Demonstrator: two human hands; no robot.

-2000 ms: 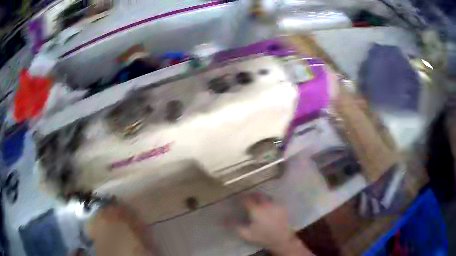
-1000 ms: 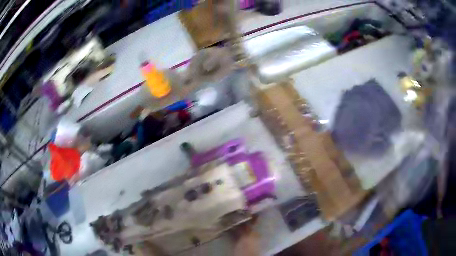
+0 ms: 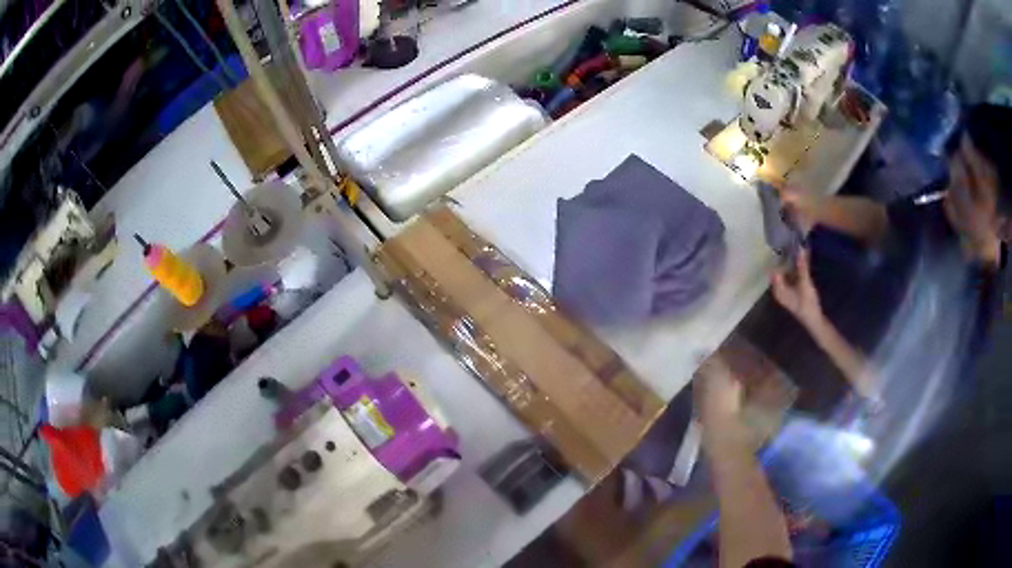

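Note:
My right hand (image 3: pixel 724 397) is blurred and reaches out past the table's front edge, above the blue crate. It overlaps a flat brown piece (image 3: pixel 768 388); whether the fingers grip it cannot be told. My left hand is not in view. A sewing machine with a cream body and purple end (image 3: pixel 408 427) stands at the lower left, cut off by the bottom edge. Grey-purple cloth (image 3: pixel 633 250) lies in a folded pile on the neighbouring table. More striped or folded cloth (image 3: pixel 655 483) hangs at the table edge.
A blue openwork crate (image 3: pixel 877 521) is at the lower right. Brown taped cardboard (image 3: pixel 522 344) covers the table joint. A dark flat object (image 3: pixel 522 475) lies by the machine. A seated person's hands (image 3: pixel 801 291) are near a lit machine (image 3: pixel 793 94). An orange thread cone (image 3: pixel 172 275) stands at left.
The view has swung right, so my machine now sits lower left and the neighbouring person and machine show. My right hand has moved from beside my machine to above the crate.

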